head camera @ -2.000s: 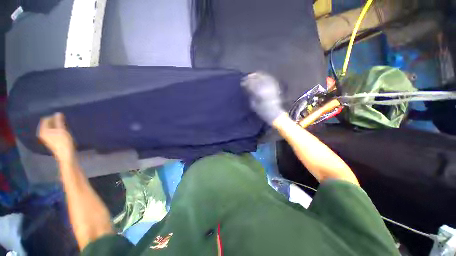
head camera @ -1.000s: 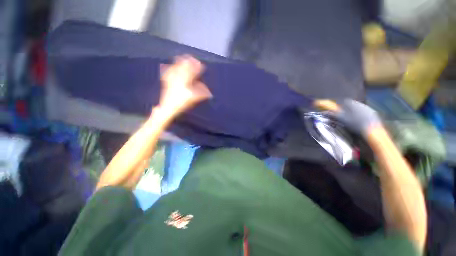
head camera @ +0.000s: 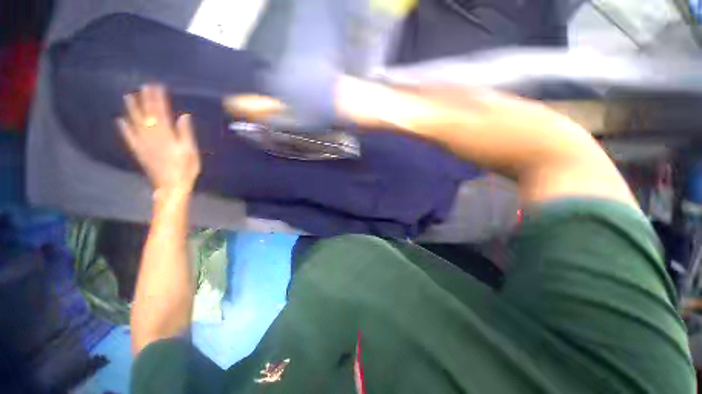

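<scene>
A navy garment (head camera: 308, 181) lies along a long rounded dark pressing form (head camera: 115, 50). My bare left hand (head camera: 162, 138) rests on the cloth toward the form's left end, palm down with fingers spread. My gloved right hand (head camera: 304, 88) is blurred and closed around the wooden handle of the steam iron (head camera: 296, 142). The silver iron is over the middle of the navy cloth, its handle end pointing left. Whether its soleplate touches the cloth cannot be told.
A grey padded table (head camera: 85, 188) shows around the form, with a white strip (head camera: 227, 19) across its top. Blurred whitish hoses (head camera: 531, 68) run off right behind my right forearm. Blue material (head camera: 250, 300) and green material (head camera: 212, 269) lie below the table edge.
My right hand has brought the iron from the right side leftward over the navy cloth. My left hand has moved left and opened flat. The view has shifted.
</scene>
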